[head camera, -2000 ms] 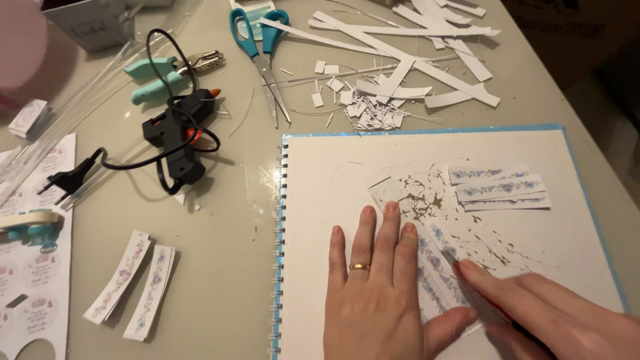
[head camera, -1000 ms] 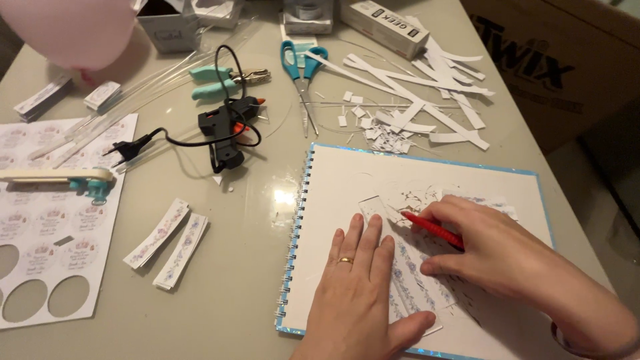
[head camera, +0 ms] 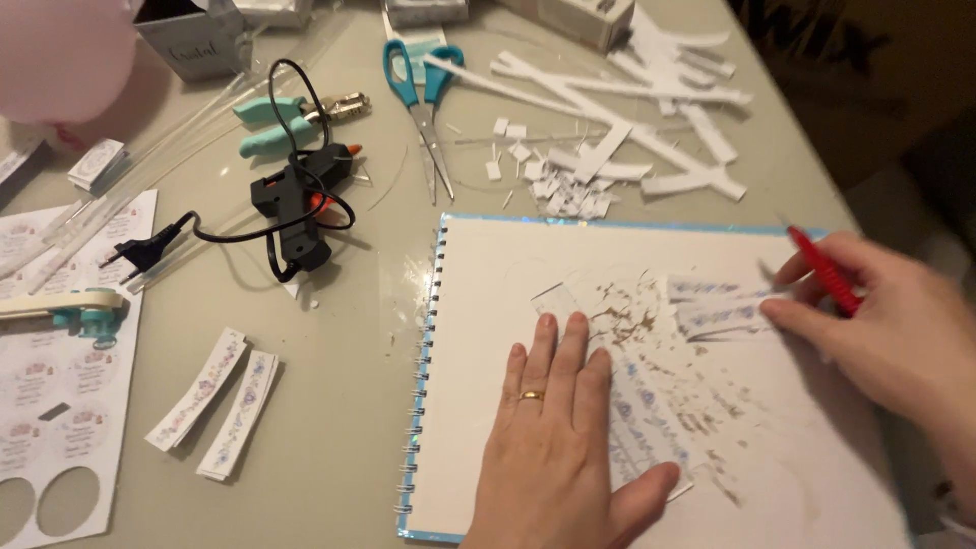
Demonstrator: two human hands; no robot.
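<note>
My left hand, with a ring on one finger, lies flat on a clear ruler over a floral printed paper sheet. Beneath is a spiral-bound notebook whose surface is scuffed and cut. My right hand holds a red craft knife between thumb and fingers, its tip pointing up and away. That hand's thumb and fingertips are at the right end of a small pile of cut floral strips; whether they pinch a strip I cannot tell.
Teal-handled scissors, white paper scraps, a black glue gun with its cord and mint-handled pliers lie beyond the notebook. At left are two floral strip stacks, a printed sheet with round holes and a pink balloon.
My right hand has moved right, off the ruler and over to the pile of strips, still holding the red knife. My left hand stays pressed on the ruler.
</note>
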